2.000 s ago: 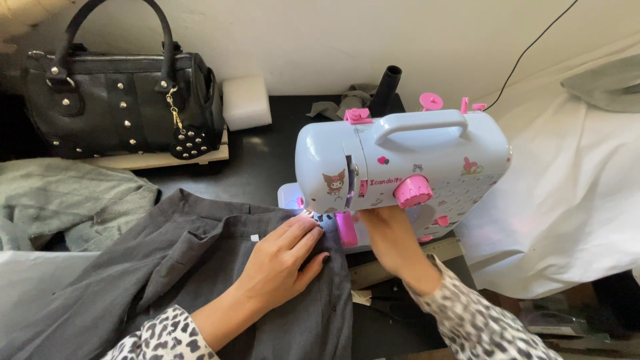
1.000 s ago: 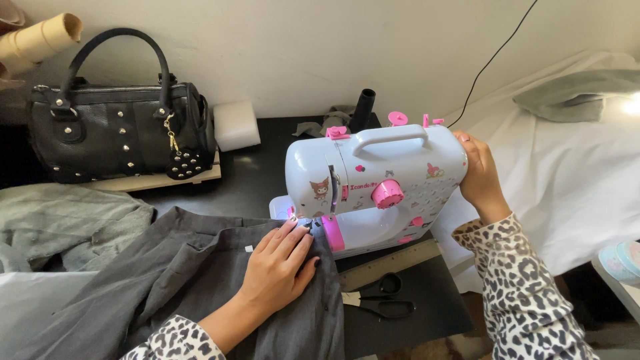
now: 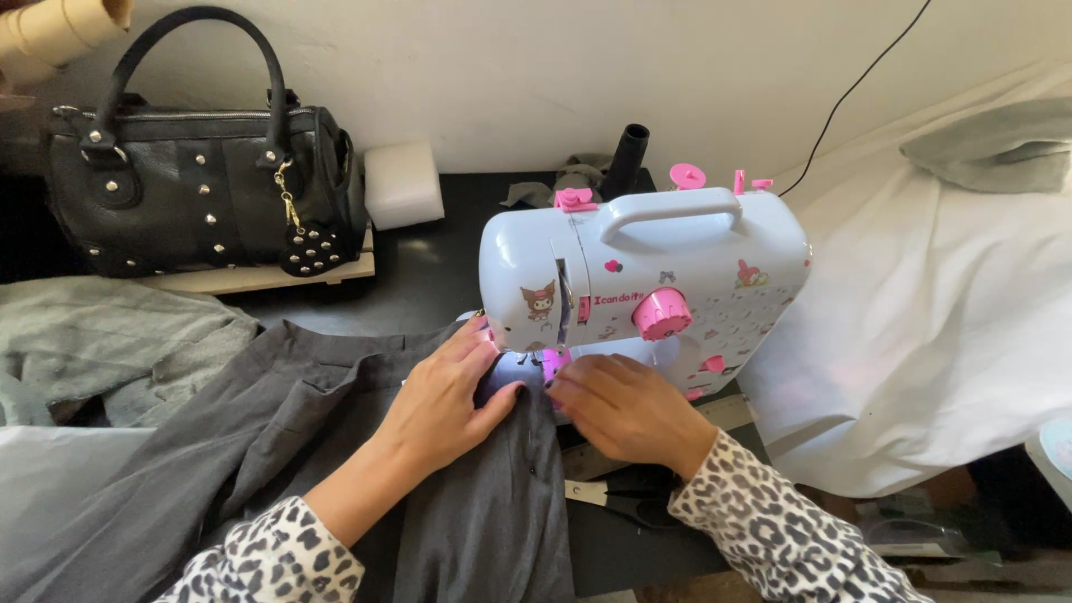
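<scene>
A white sewing machine (image 3: 645, 268) with pink knobs and cartoon stickers stands at the centre, its lamp lit over the needle area. Dark grey cloth (image 3: 310, 419), seemingly a garment, lies under and in front of its left end. My left hand (image 3: 448, 398) rests on this cloth left of the presser foot, thumb spread from the fingers, the fingertips close to the machine head. My right hand (image 3: 628, 406) is just right of the needle area, fingers bent near the pink part (image 3: 554, 364) and the cloth edge. Whether its fingertips pinch anything cannot be told.
A studded black handbag (image 3: 201, 184) sits on a pale wooden stand at the left, beside a white foam block (image 3: 404, 184). Scissors (image 3: 620, 496) and a metal ruler (image 3: 724, 412) lie by my right forearm. White cloth (image 3: 846, 335) drapes at the right; grey-green cloth (image 3: 109, 343) lies left.
My right hand has moved from the machine's right end to the area near the needle. My left hand has stayed on the grey cloth, its thumb now spread wider.
</scene>
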